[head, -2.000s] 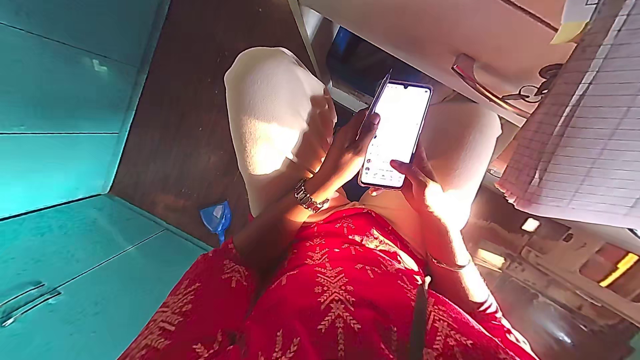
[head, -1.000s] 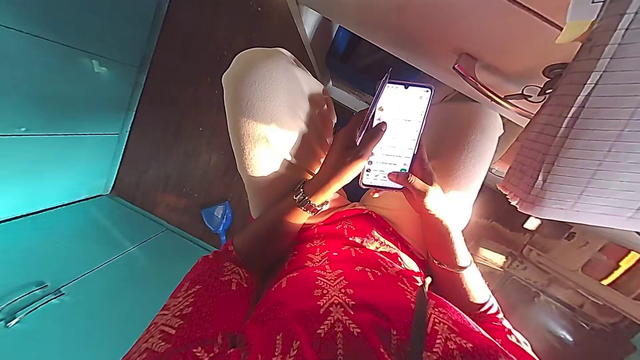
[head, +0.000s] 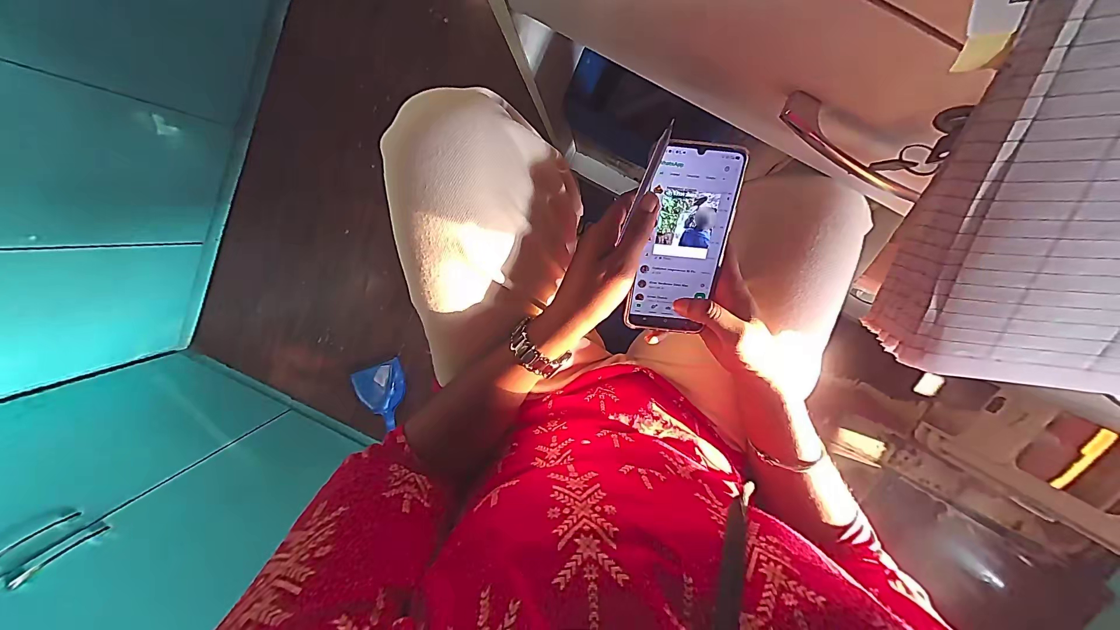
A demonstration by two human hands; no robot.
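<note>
A lit smartphone (head: 687,236) in a flip case stands tilted above my lap, with a small picture and rows of text on its screen. My left hand (head: 612,254) grips its left side and the open case cover (head: 647,179); a metal-link wristwatch (head: 535,350) is on that wrist. My right hand (head: 735,324) holds the lower right of the phone, the thumb lying over the bottom of the screen. Some fingers of both hands are hidden behind the phone. Below are my red patterned garment (head: 569,490) and light-coloured trousers (head: 472,201).
A blue plastic dustpan or scoop (head: 381,385) lies on the dark floor (head: 306,219) at left. Teal cabinets (head: 105,306) line the left side. Ahead is a pale drawer front with a metal handle (head: 840,153) and keys (head: 923,157); lined cloth (head: 1024,219) hangs at right.
The phone's screen now shows a small picture over a list, where a second ago only the list appeared. My right thumb has shifted slightly on the screen. Both hands still hold the phone.
</note>
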